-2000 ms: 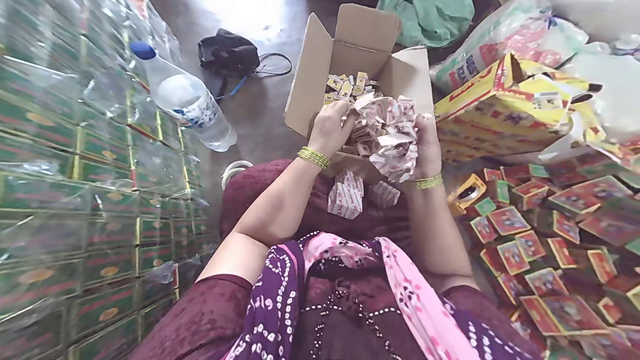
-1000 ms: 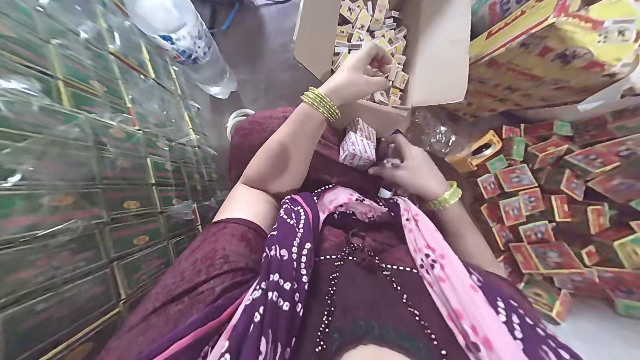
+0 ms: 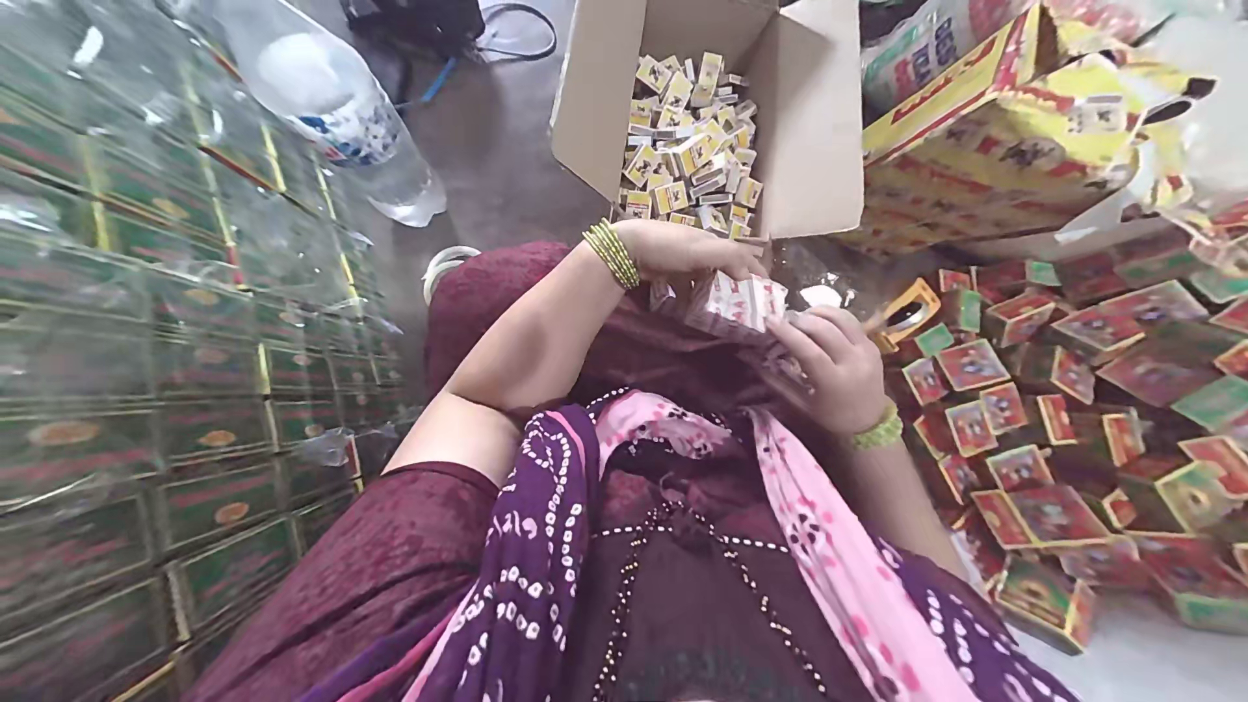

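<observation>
My left hand [image 3: 687, 252] bends over the far side of a small pack with red and white print [image 3: 738, 302] above my lap, its fingers reaching the pack's top edge. At the pack's near right side is my right hand [image 3: 831, 363], fingers curled against it. Both hands touch the pack; blur hides their exact grip. More wrapped packs lie partly hidden beneath and beside the hands. Just beyond them stands an open cardboard box [image 3: 811, 127], holding many small yellow and white boxes [image 3: 690, 146] that look like matchboxes.
Plastic-wrapped green cartons [image 3: 214, 390] are stacked at the left, with a clear plastic bottle [image 3: 336, 107] by them. A torn yellow carton [image 3: 985, 146] stands right of the box. Small red and green boxes [image 3: 1053, 409] lie heaped at the right, near a yellow-handled object [image 3: 907, 314].
My left hand has left the small boxes inside the cardboard box and come back to the printed pack. My right hand has moved against that pack. The crumpled wrapping held earlier is out of my hands.
</observation>
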